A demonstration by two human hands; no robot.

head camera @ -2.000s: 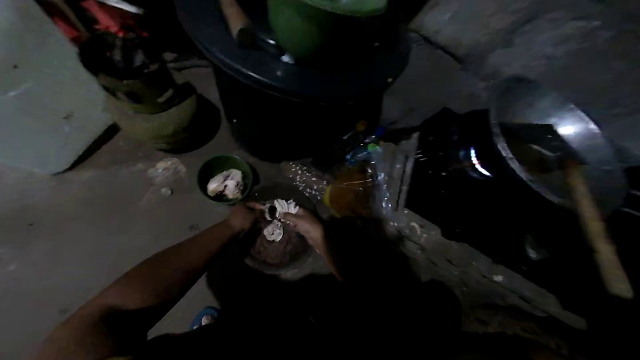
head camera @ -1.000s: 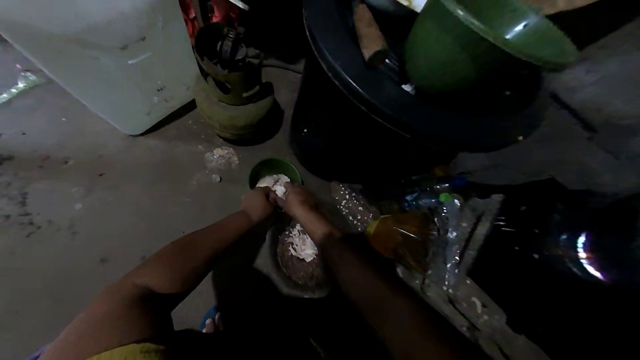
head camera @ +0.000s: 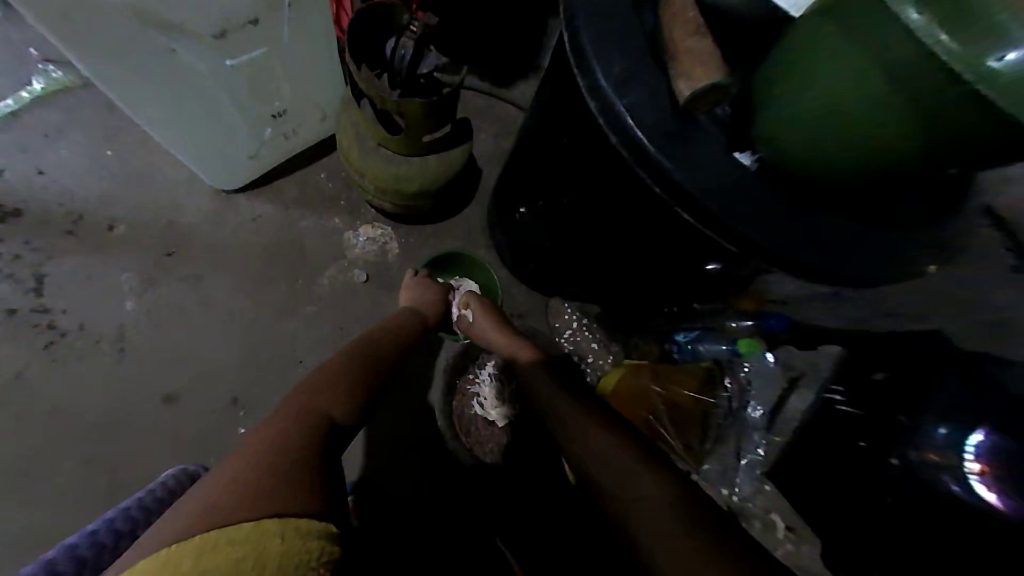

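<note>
My left hand (head camera: 426, 298) and my right hand (head camera: 482, 322) are together over a small green bowl (head camera: 483, 276) on the floor. Between them is a whitish, soft-looking piece of food (head camera: 462, 290), which my right hand grips. My left fingers are curled at its left side; whether they hold part of it is hidden. Just below the bowl, nearer to me, a round, shallow stone-like dish (head camera: 480, 444) bears a loose heap of pale shreds (head camera: 490, 394).
A gas cylinder (head camera: 404, 172) stands beyond the bowl, beside a pale container (head camera: 240, 96). A large black tub (head camera: 544, 216) rises at the right, with a green basin (head camera: 848, 96) on top. Clear plastic bottles (head camera: 708, 346) and an orange-brown bag (head camera: 664, 400) lie right of my forearm.
Both hands have moved from over the stone-like dish to the green bowl, leaving pale shreds in the dish. The view has shifted markedly to the left.
</note>
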